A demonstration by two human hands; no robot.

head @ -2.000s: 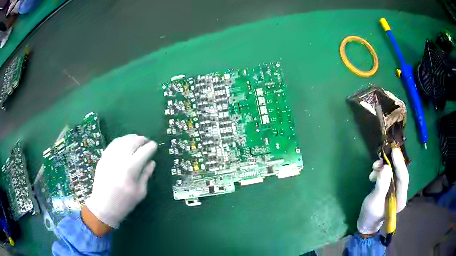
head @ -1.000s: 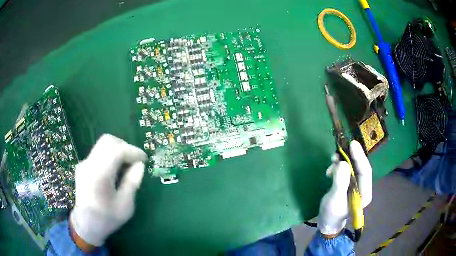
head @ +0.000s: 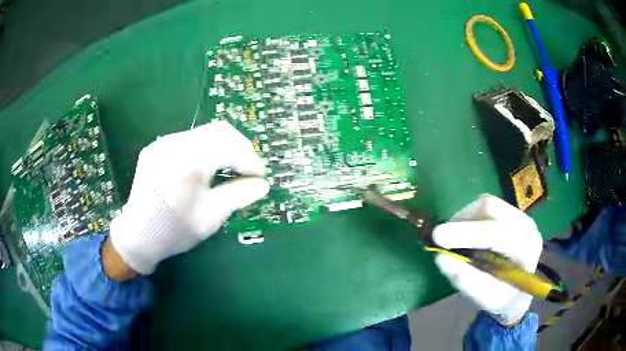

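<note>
The green circuit board (head: 329,130) lies flat in the middle, with pale connectors along its near edge. My right hand (head: 487,257), in a white glove, holds the soldering iron (head: 525,277) by its yellow handle. The iron's dark shaft points left, with its tip over the board's near edge by the connectors; contact cannot be told. My left hand (head: 192,195), gloved, is over the board's near left corner with thumb and forefinger pinched. A thin strand of solder wire (head: 200,103) shows above that hand; its end at the fingertips cannot be made out.
Another board (head: 65,185) lies at the left, on clear plastic. At the right are the iron stand (head: 511,130) with its sponge (head: 527,186), a yellow tape ring (head: 490,42), the blue desoldering pump (head: 554,103) and black fans (head: 592,89). The green mat's edge curves below.
My right hand has brought the iron from the stand leftward to the board's near edge. My left hand has moved right, from beside the board to over its corner.
</note>
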